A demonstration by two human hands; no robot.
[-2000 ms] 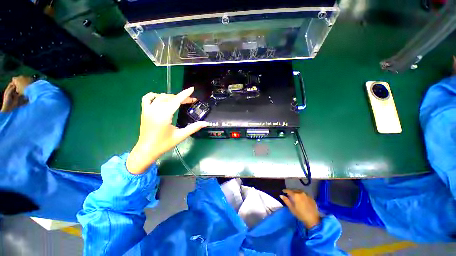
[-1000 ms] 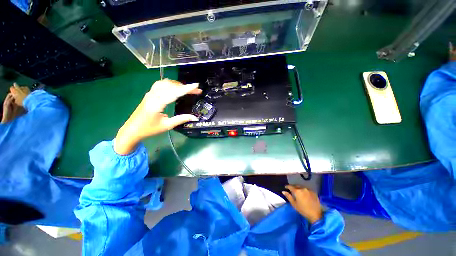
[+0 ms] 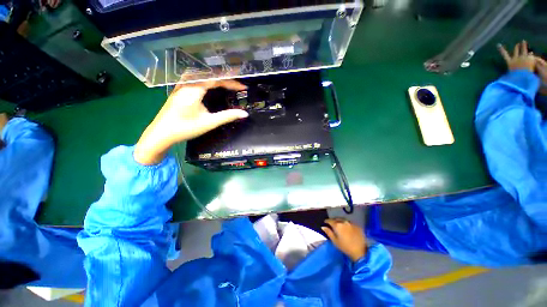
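The black jig box (image 3: 288, 129) sits on the green bench, with a dark metallic nest (image 3: 270, 102) on top. My left hand (image 3: 189, 114) reaches over the box's left part, with thumb and fingers on either side of a small dark watch shell (image 3: 239, 100) at the left of the nest. The shell is partly hidden and hard to tell from the dark fixture; whether it touches the nest is unclear. My right hand (image 3: 346, 238) rests low by my lap, below the bench edge, with loosely bent fingers and nothing visible in it.
A clear acrylic guard (image 3: 225, 51) overhangs the box's rear. A metal handle (image 3: 333, 105) and black cable (image 3: 342, 183) are at its right, a thin hose (image 3: 191, 189) at its left. A cream-gold phone (image 3: 433, 117) lies right. Blue-sleeved people sit on both sides.
My left hand has moved the shell from the box's front left corner back toward the nest. The view has shifted, so the bench and box appear further left. My right hand stays low.
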